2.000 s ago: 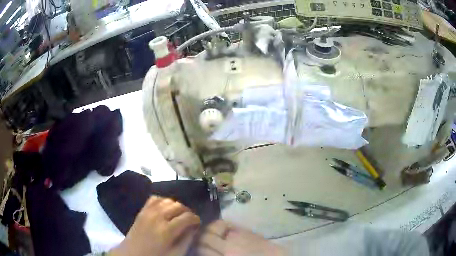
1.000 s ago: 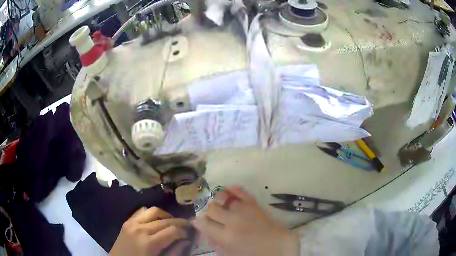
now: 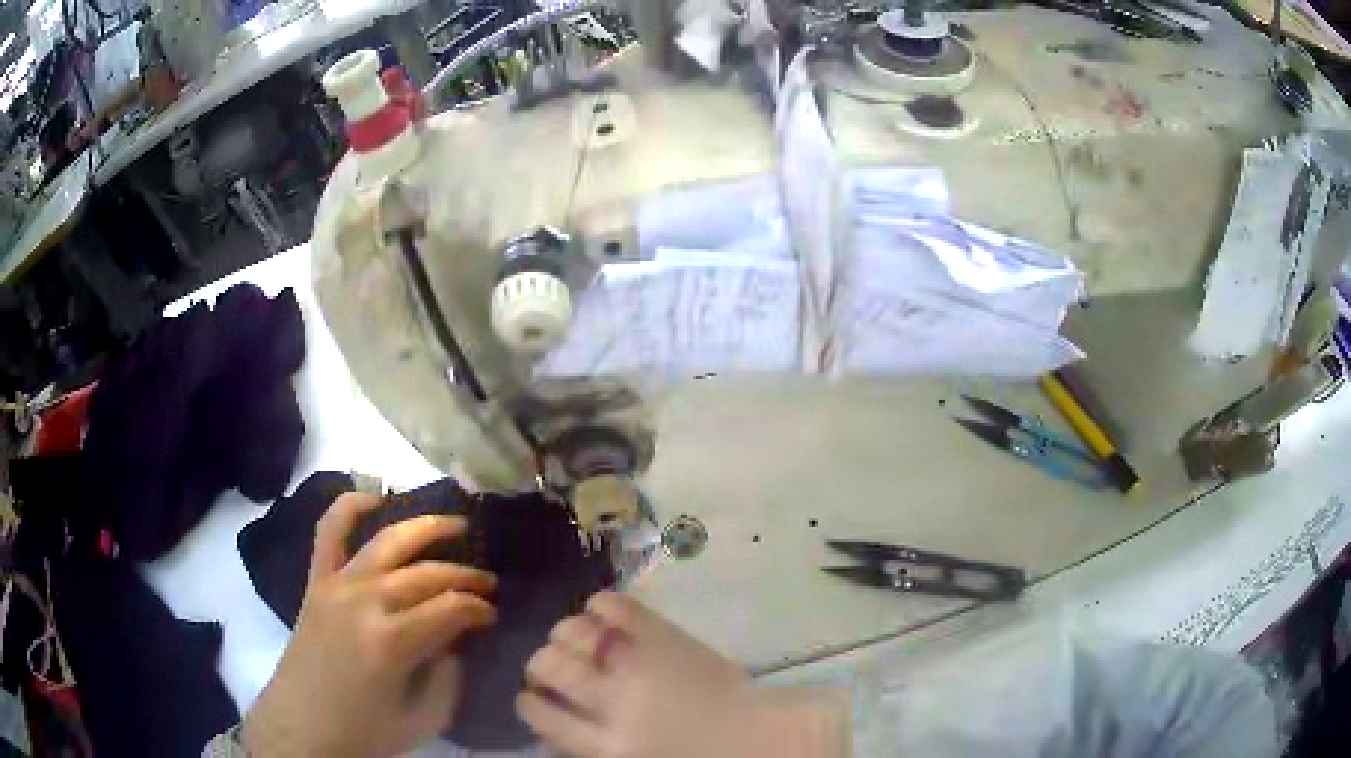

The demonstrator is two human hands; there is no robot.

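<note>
A dark cloth panel lies on the white table, its right edge by the presser foot and needle of the cream sewing machine. My left hand lies on the panel's left part with curled fingers and grips the cloth there. My right hand is on the panel's right edge, just below the presser foot, fingertips on the cloth. Whether its fingers pinch the cloth is hard to tell. The needle's tip is too small to make out.
Black snips, blue-handled snips and a yellow pen lie on the machine bed at right. Paper notes are tied to the machine arm. A dark cloth pile and an orange-red basket are at left.
My left hand has moved left and up over the panel. My right hand has shifted slightly left and down from beside the needle plate. The camera view has shifted.
</note>
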